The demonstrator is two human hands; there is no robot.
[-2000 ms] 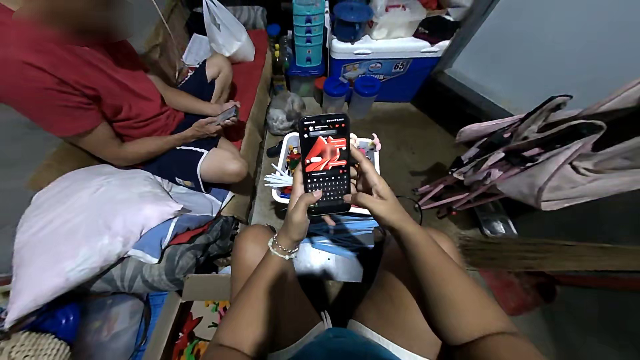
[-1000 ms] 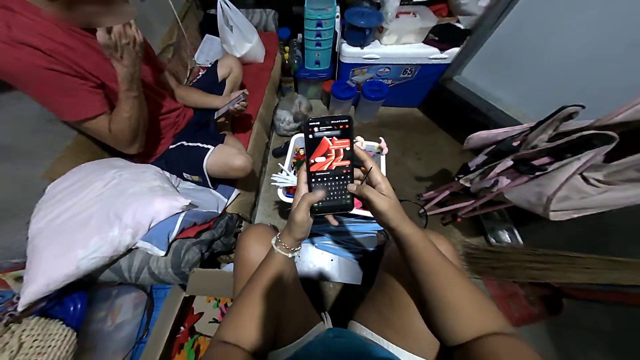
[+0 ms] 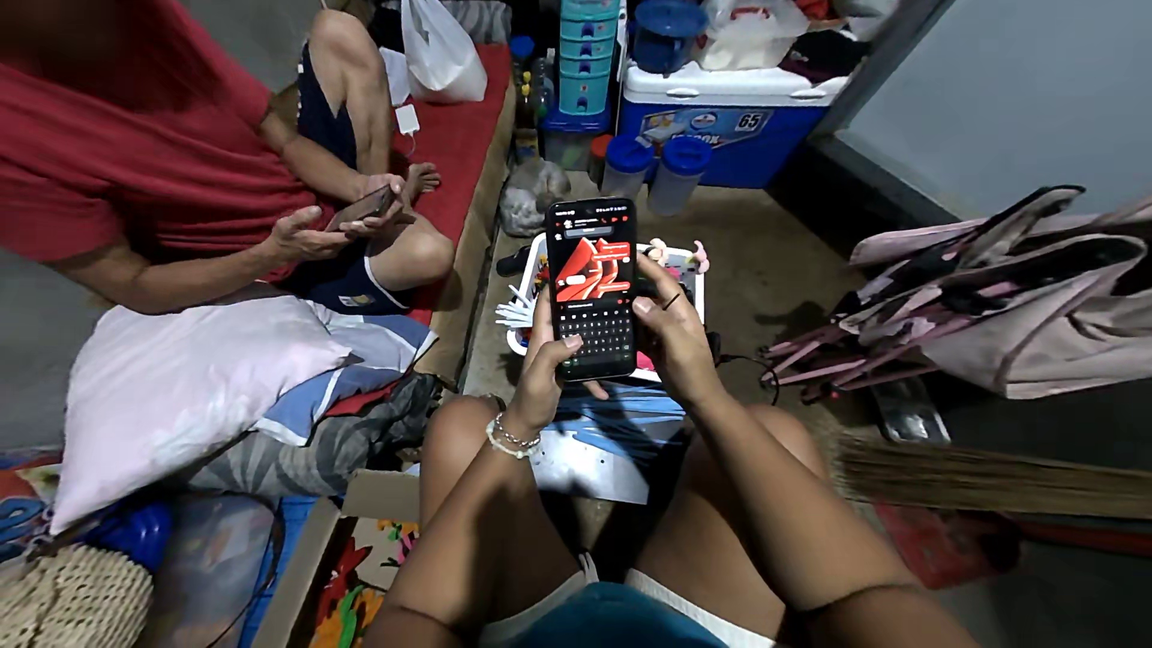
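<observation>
A black smartphone is held upright between my two hands, its screen lit with a chat on a red background and a keyboard below. My left hand grips its lower left side, the thumb on the keyboard. Around the right edge my right hand is closed, its thumb beside the screen and a dark ring on one finger. Behind the phone stands a white plastic basket with colourful craft pieces, partly hidden. Blue strips lie over a pale board between my knees.
At left a person in a red shirt sits holding a phone, near a pillow. A blue cooler and lidded containers stand ahead. Folded pink stroller and broom are at right; an open cardboard box is lower left.
The other person's raised hand has come down to the phone in their lap. My hands keep hold of my phone; my right thumb has moved off the keyboard to the phone's right edge.
</observation>
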